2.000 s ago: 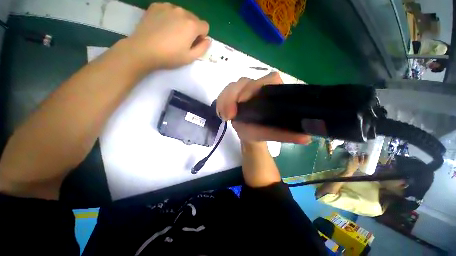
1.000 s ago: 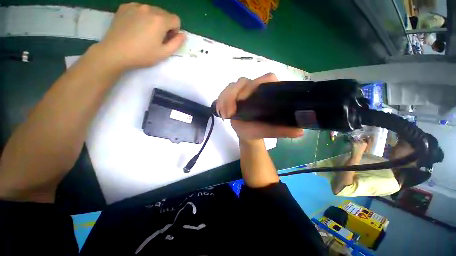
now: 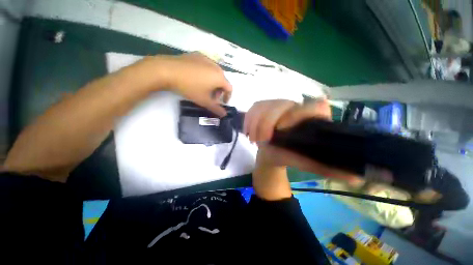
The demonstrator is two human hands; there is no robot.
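A flat black electronic unit with a white label lies on the white work sheet. Its short cable curves down from its right side, with the plug on the sheet. My right hand is shut around the blurred black electric screwdriver, which lies nearly level with its nose at the unit's upper right corner. My left hand is curled over that corner, its fingertips close to the tool's nose. Whether the fingertips hold a small part or the unit cannot be made out. The bit is hidden or blurred.
A white rail runs beyond the sheet. A blue bin with an orange heap is at the top. The black tool cord trails right. A person in a yellow shirt is at the right, near yellow boxes below.
My left hand has moved from the rail to the unit's upper right corner. The screwdriver has tilted, its rear end lower. The camera view has shifted.
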